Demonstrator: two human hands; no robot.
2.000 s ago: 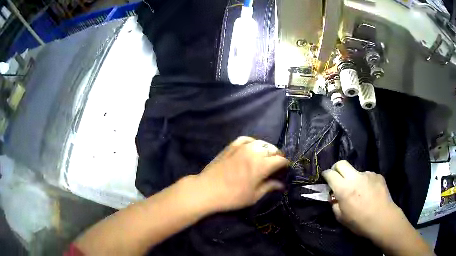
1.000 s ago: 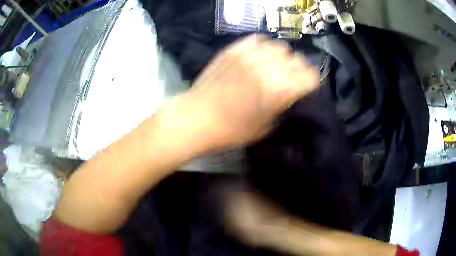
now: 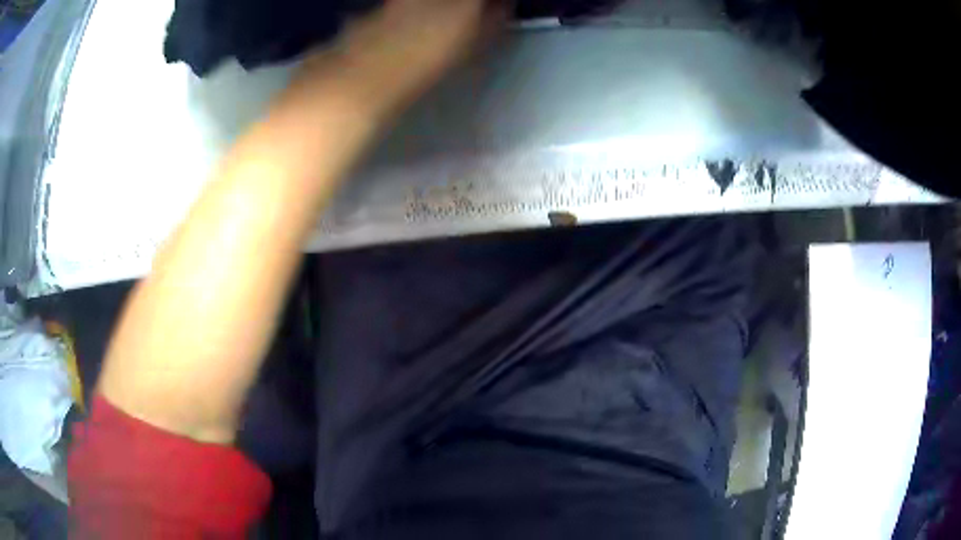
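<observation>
My left hand (image 3: pixel 448 23) is blurred and cut off by the top edge; its fingers do not show clearly. The bare forearm reaches up to it from a red sleeve at the lower left. Dark garment cloth (image 3: pixel 253 32) lies at the top of the white machine table, beside and behind the left hand. More dark cloth (image 3: pixel 896 84) shows at the top right. My right hand is not in view.
The white machine table (image 3: pixel 653 116) has a printed ruler scale along its front edge. Below it, dark cloth (image 3: pixel 548 369) covers the wearer's lap. A white sheet (image 3: pixel 869 390) is at the right, and a white bag-like thing (image 3: pixel 32 390) at the lower left.
The view has tilted down towards the lap, and the machine head has left it. The garment has moved off the table's front part. My right hand has gone out of view.
</observation>
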